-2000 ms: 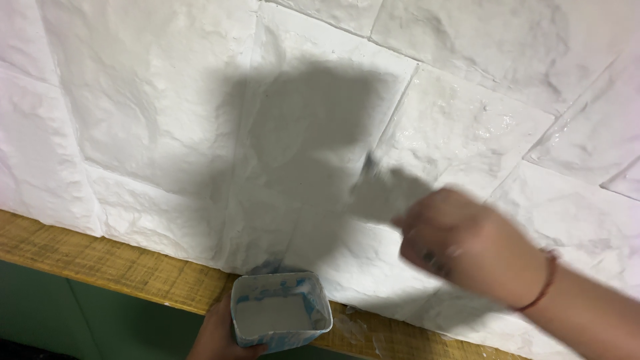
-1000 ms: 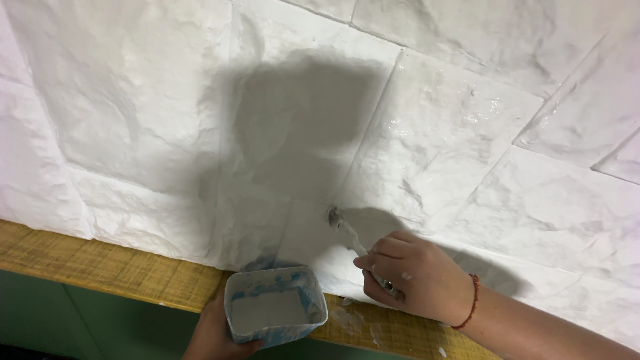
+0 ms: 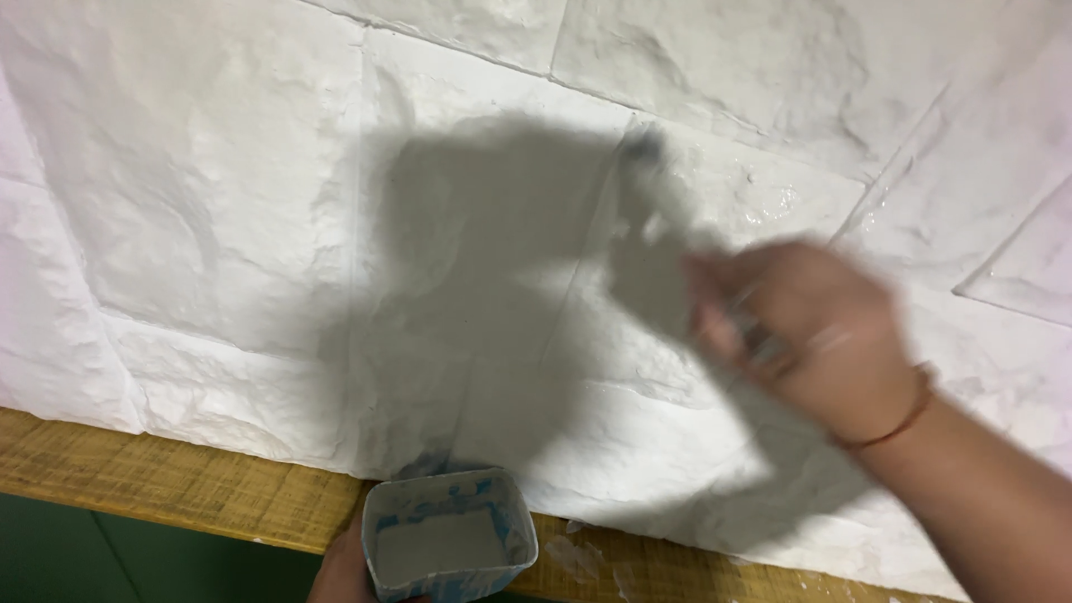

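My right hand, blurred, is closed around a paintbrush whose dark tip lies near the top of a joint in the white stone-textured wall. The wall is glossy and wet-looking just right of the brush. At the lower middle my left hand holds a square plastic tub with white paint inside and blue showing on its walls. Most of the left hand is hidden behind the tub or cut off by the frame.
A yellowish wooden ledge runs along the wall's lower edge, with white paint spots near the tub. Below it is a dark green panel. Shadows of my head and arm fall over the wall.
Since one second ago my right hand has moved up the wall with the brush, from low on the joint to near its top. My left hand still holds the tub over the ledge.
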